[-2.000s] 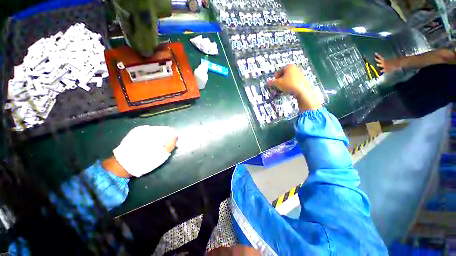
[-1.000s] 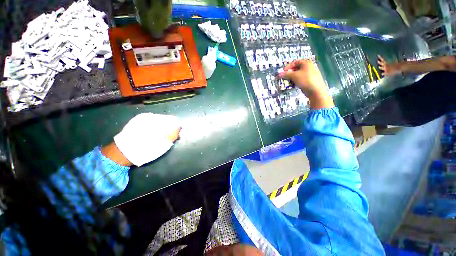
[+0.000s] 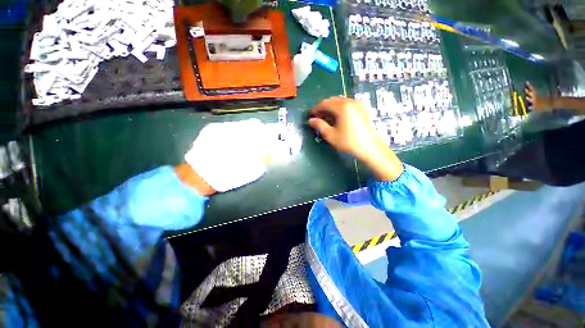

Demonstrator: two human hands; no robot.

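My left hand (image 3: 234, 155), in a white glove, is over the green bench in front of the press fixture (image 3: 237, 80). A small white plastic part (image 3: 282, 131) shows at its fingertips, partly lost in the bright glare. My bare right hand (image 3: 349, 130) is just to the right of it, fingers curled towards the thumb, with a small gap between the hands. Whether a small thing is between its fingertips cannot be told. The orange-brown fixture holds a pale rectangular piece in its slot, under the olive-green press head (image 3: 240, 8).
A heap of white housings (image 3: 96, 41) lies in the black bin (image 3: 128, 93) at upper left. The dispensing bottle (image 3: 303, 64), a blue stick (image 3: 325, 61) and a crumpled wipe (image 3: 311, 22) are right of the fixture. Filled blister trays (image 3: 410, 93) and another person's hand (image 3: 529, 97) are farther right.
My right hand has moved left from the blister tray to beside my left hand. My left hand has turned and now shows a white part at its fingertips. The view has shifted.
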